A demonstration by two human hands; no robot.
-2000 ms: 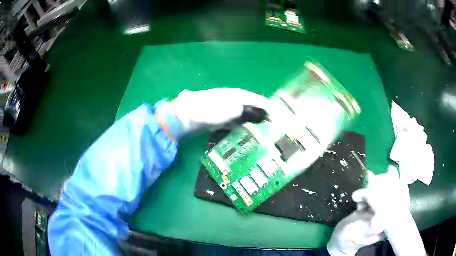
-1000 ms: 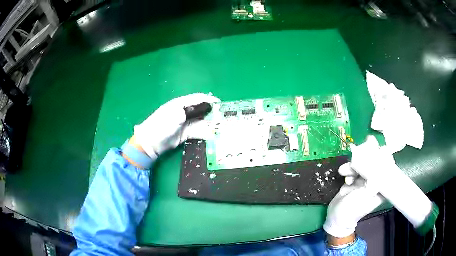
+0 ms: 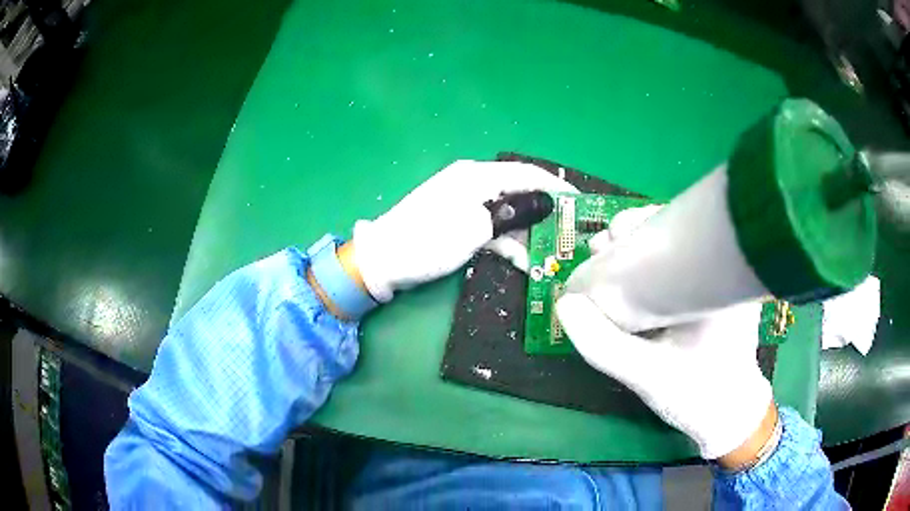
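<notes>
The green printed circuit board (image 3: 541, 317) lies over the black foam pad (image 3: 486, 329), mostly hidden by my right hand and the barrel. My left hand (image 3: 449, 222), in a white glove with a black finger cot (image 3: 521, 212) at the thumb, grips the board's left end. My right hand (image 3: 688, 369), in a white glove, is closed around the white dispensing barrel (image 3: 688, 245). The barrel's green screw cap (image 3: 798, 200) points up and right toward the camera. The barrel's tip is hidden behind my right hand.
A light green mat (image 3: 399, 90) lies under the pad on the dark green bench (image 3: 130, 200). White wipes (image 3: 853, 317) lie at the right. Dark equipment stands at the far left. The bench's front edge curves along the bottom.
The board has turned, and its cream-header end is now at my left hand. My right hand has brought the barrel leftward over the board. The camera view has shifted.
</notes>
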